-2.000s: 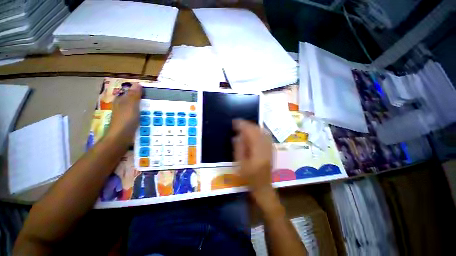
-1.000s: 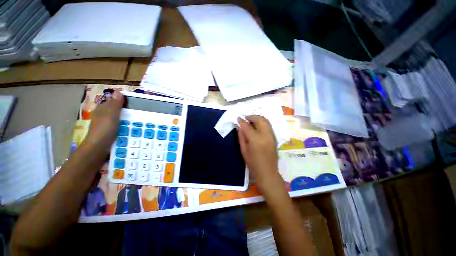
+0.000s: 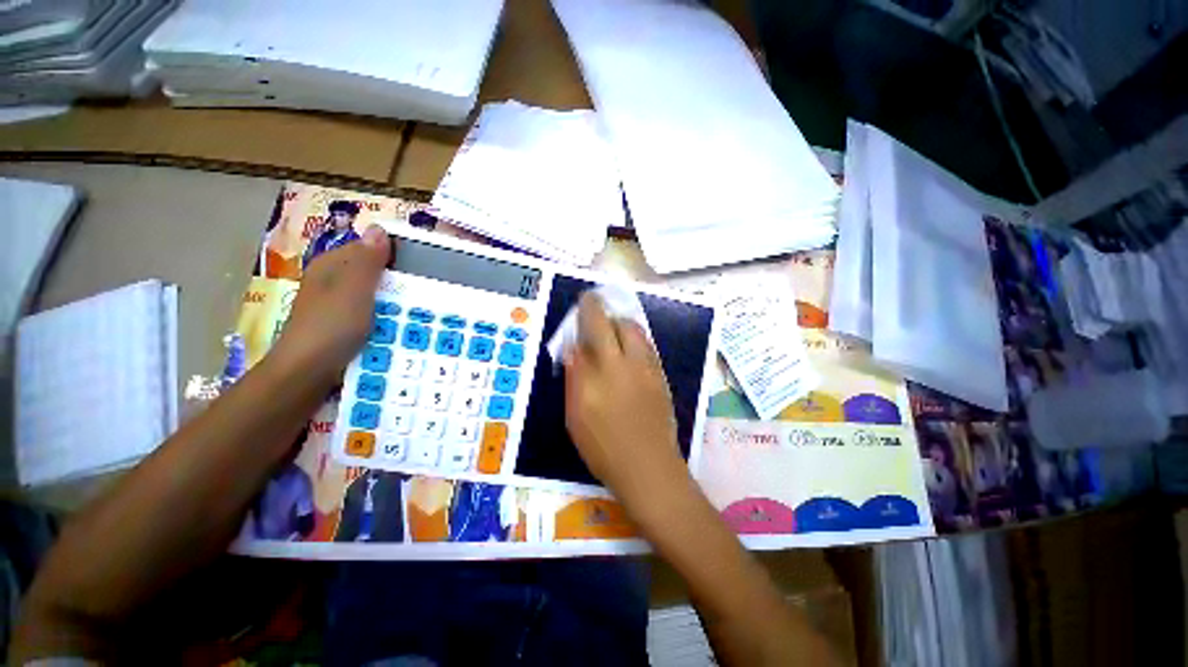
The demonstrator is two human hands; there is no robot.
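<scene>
The calculator (image 3: 430,371) lies face up on the printed poster mat, slightly tilted, its blue, white and orange keypad on the left. Its narrow grey display (image 3: 463,267) shows a character at the right end. My left hand (image 3: 345,287) grips its upper left edge. My right hand (image 3: 623,391) is over the glossy black writing panel (image 3: 678,345) and presses a crumpled white wiping tissue (image 3: 563,341) on the panel's upper part. The fingers partly hide the tissue and the panel.
The poster mat (image 3: 834,482) lies under the calculator. Behind are instruction sheets (image 3: 534,176), white sleeves (image 3: 710,143) and stacked white units (image 3: 326,59). A printed leaf (image 3: 766,352) lies right of the calculator, frosted pouches (image 3: 932,267) farther right. More sheets (image 3: 98,378) lie left.
My right hand has moved left from the panel's right edge onto its upper middle, with the tissue. The printed leaf at the right is uncovered. My left hand still holds the calculator.
</scene>
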